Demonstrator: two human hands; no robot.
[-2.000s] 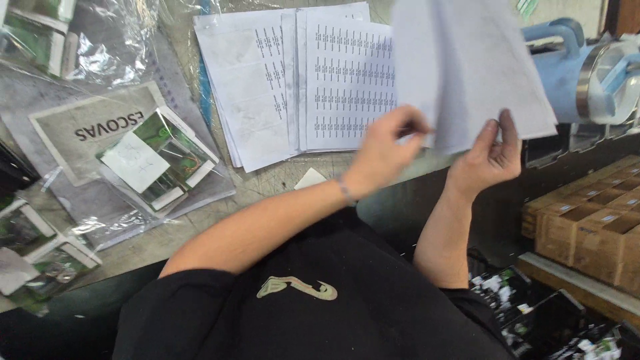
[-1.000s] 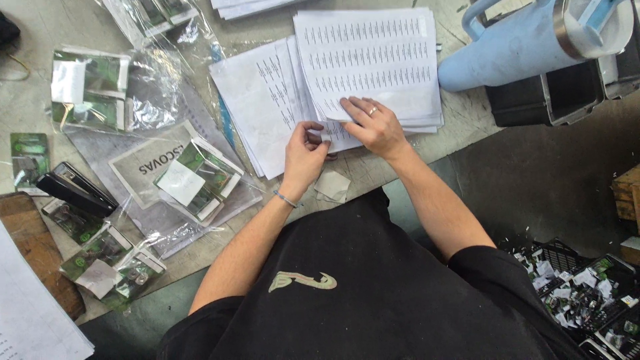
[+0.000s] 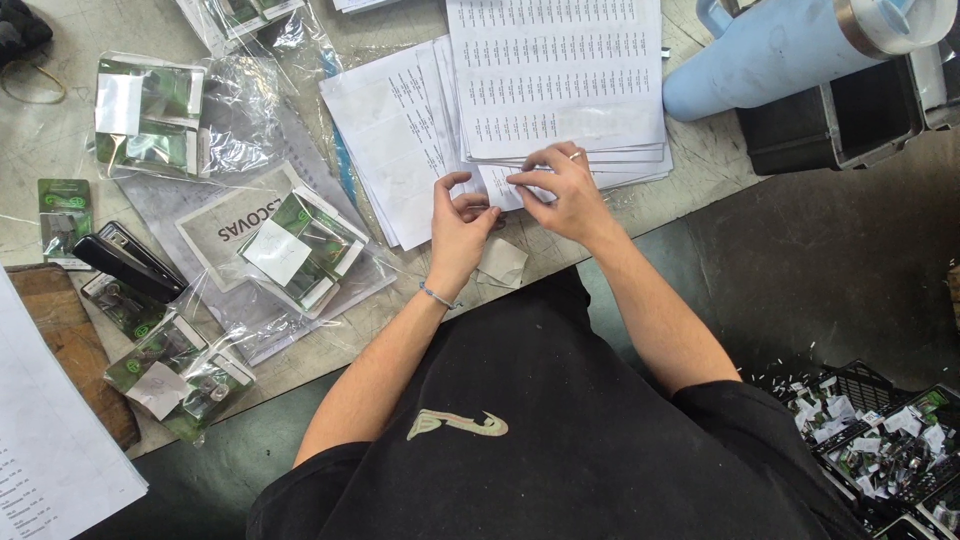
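Observation:
A stack of printed label sheets [image 3: 555,75] lies on the worktable, with a pale blank patch near the lower edge of its top sheet. More printed papers [image 3: 397,142] are fanned out to its left. My left hand [image 3: 461,225] is at the papers' lower edge, its fingers curled and thumb near the fingertips; whether it pinches anything cannot be told. My right hand [image 3: 562,187] hovers over the stack's bottom edge, thumb and index finger close together beside a small white paper part; a hold is not clear. A small beige paper piece [image 3: 502,262] lies just below my left hand.
Bagged green-carded parts [image 3: 150,116] and another such bag [image 3: 304,251] on a sheet with large lettering lie to the left, near a black stapler [image 3: 131,262]. A blue tumbler [image 3: 757,64] leans over black bins [image 3: 862,112] at the right. Crates of small parts [image 3: 877,442] are lower right.
Two seconds ago both hands held lifted sheets at the right; by one second ago the sheets lay flat on the stack. Since then my right hand has moved off the printed top sheet towards its lower edge.

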